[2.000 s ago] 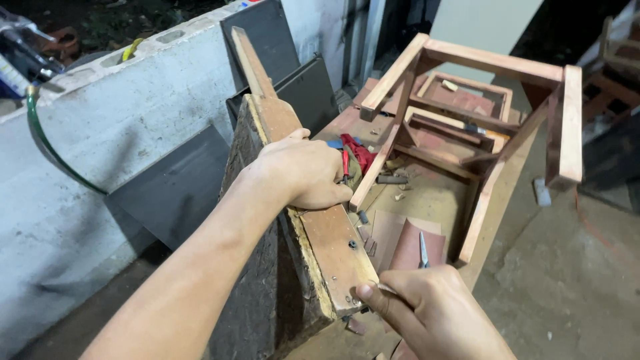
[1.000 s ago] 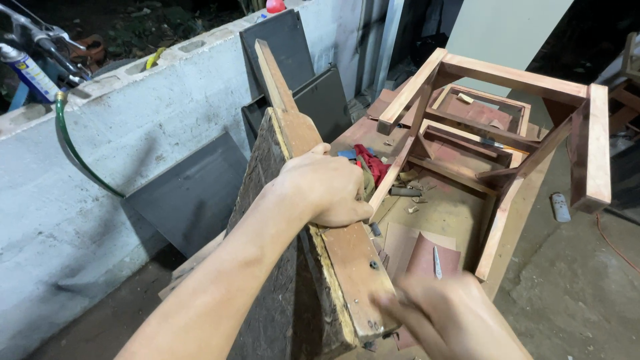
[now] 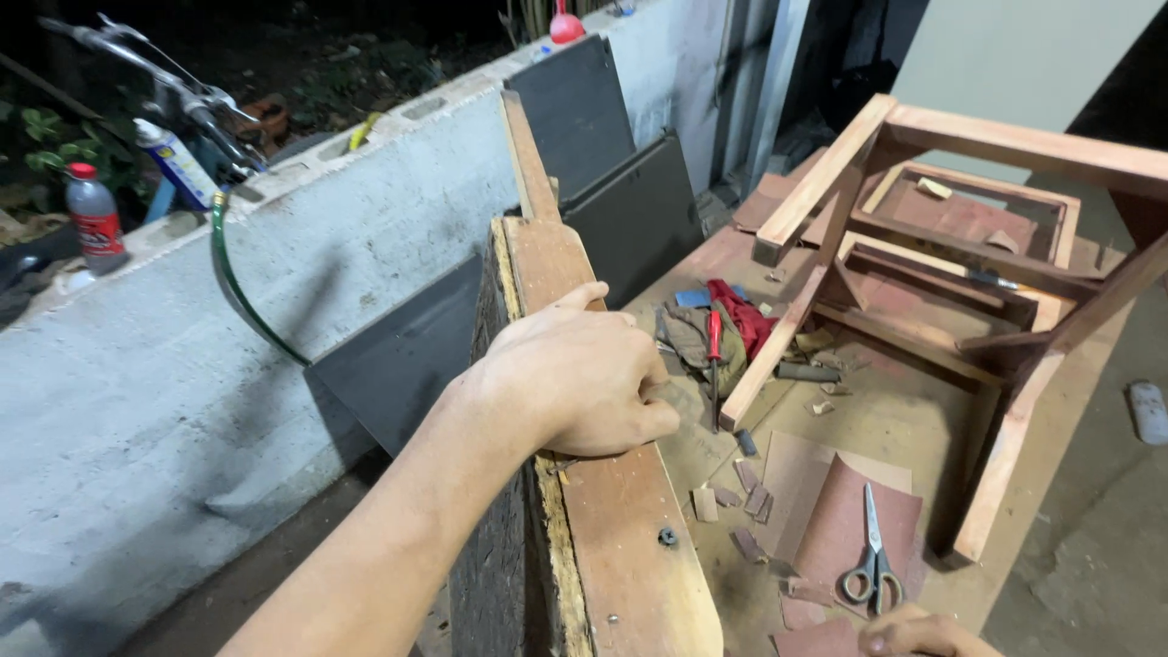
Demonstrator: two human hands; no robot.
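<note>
My left hand (image 3: 584, 374) lies over a long wooden board (image 3: 630, 520), its fingers curled around the board's right edge. The board sits along a rough, dark-sided wooden slab (image 3: 502, 557), and a screw head (image 3: 668, 537) shows in its face. At the bottom edge, my right hand (image 3: 922, 633) is partly cut off by the frame; whether it holds anything cannot be seen. Just above that hand, scissors (image 3: 873, 557) with black handles rest on reddish sandpaper (image 3: 839, 511). Small torn sandpaper pieces (image 3: 756, 502) lie to their left.
A wooden frame with legs (image 3: 985, 356) stands on the worktable (image 3: 1049, 511) at right. A red-handled screwdriver (image 3: 714, 342) leans on crumpled cloth (image 3: 753, 319). Dark panels (image 3: 639, 210) lean on the concrete wall (image 3: 365, 210), which carries a bottle (image 3: 94, 219) and a spray can (image 3: 178, 164).
My right hand has moved away from the board's near end, down and right toward the sandpaper. My left hand stays on the board. The view has shifted, showing more of the wall top.
</note>
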